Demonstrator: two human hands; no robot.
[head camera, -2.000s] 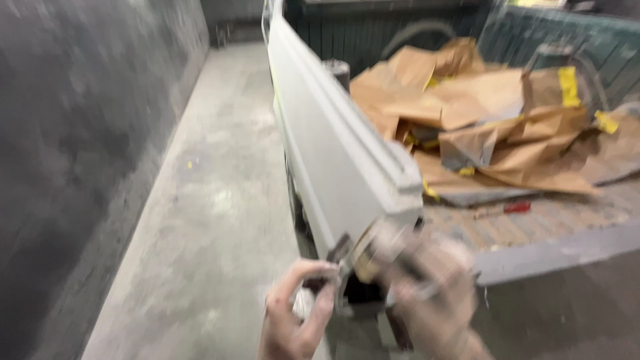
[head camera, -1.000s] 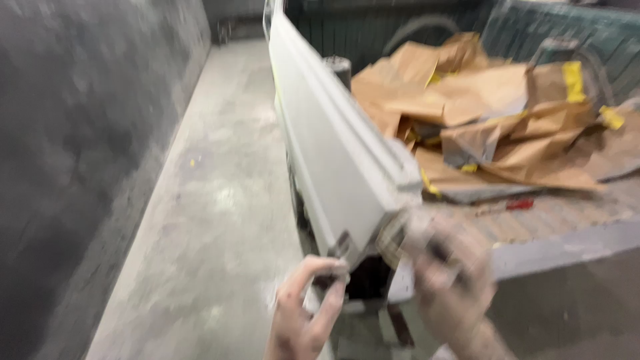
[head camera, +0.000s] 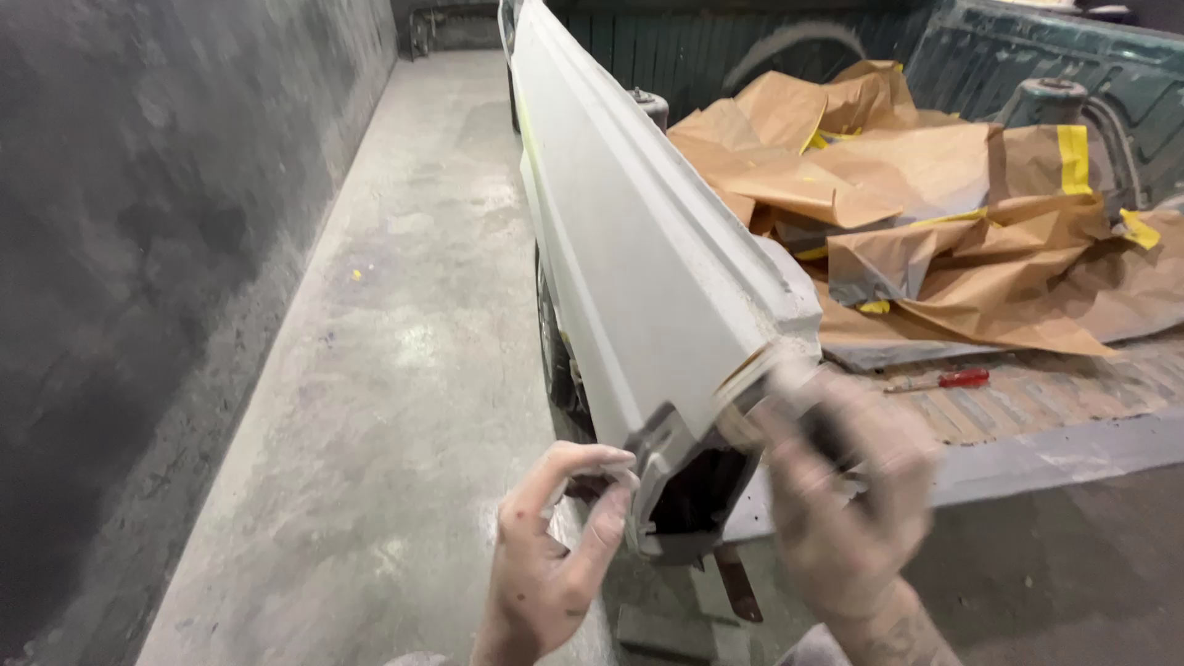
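The grey-primed side panel of a pickup bed runs away from me, with a dark lamp opening at its rear end. My left hand is at the left edge of that opening, thumb and forefinger curled close together at the metal edge; whether something small is between them cannot be told. My right hand, blurred, is at the panel's rear corner above and right of the opening. It holds a pad-like piece with a tan edge, probably abrasive, against the corner.
Crumpled brown masking paper with yellow tape lies in the truck bed. A red-handled screwdriver rests on the ribbed bed floor near its rear edge. A dark wall stands left of the concrete floor. A grey block is low down below the opening.
My right hand with the pad-like piece has shifted slightly about the rear corner and stays blurred. My left hand remains by the left edge of the opening.
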